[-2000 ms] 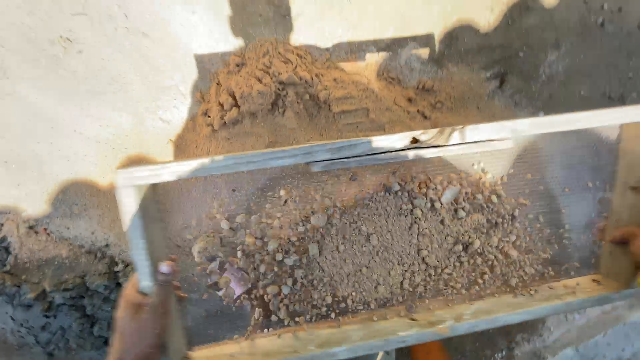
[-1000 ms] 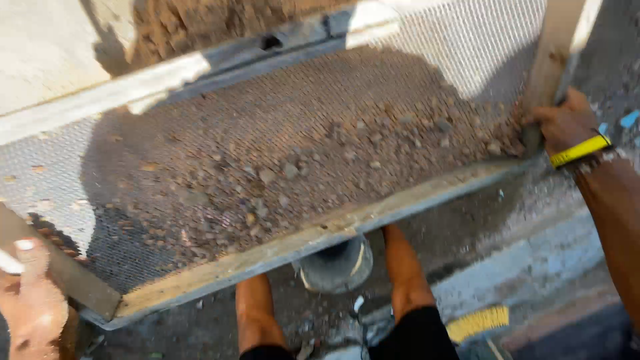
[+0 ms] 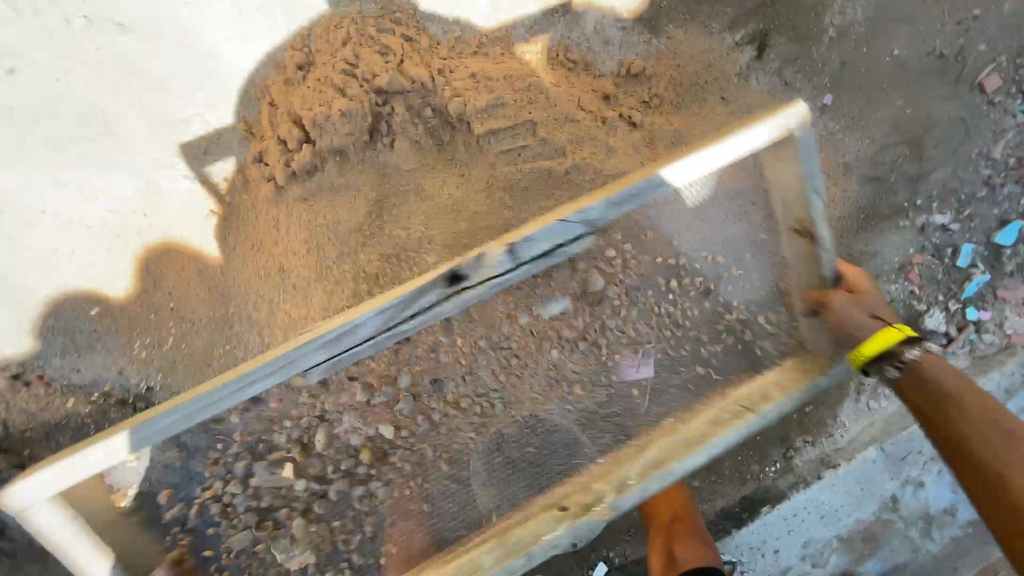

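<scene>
A wooden-framed mesh sieve (image 3: 640, 480) spans the view, tilted with its right end higher in the picture. Pebbles and coarse gravel (image 3: 320, 464) lie spread over the mesh, thickest toward the lower left, blurred by motion. My right hand (image 3: 856, 308), with a yellow band at the wrist, grips the short right side of the frame. Of my left hand (image 3: 178, 562) only a small blurred part shows at the bottom left, by the short left side; its grip is mostly hidden. Through the mesh a round shape shows faintly.
A heap of brown sand (image 3: 376, 88) lies on the ground beyond the sieve. Broken tile and rubble (image 3: 976, 284) are scattered at the right, above a concrete edge (image 3: 864, 488). My leg (image 3: 676, 524) is below the frame.
The sieve has swung from sloping up toward the right, and its stones now lie more toward the lower left. The right hand stays on the frame. The sand heap shows more fully than one second ago.
</scene>
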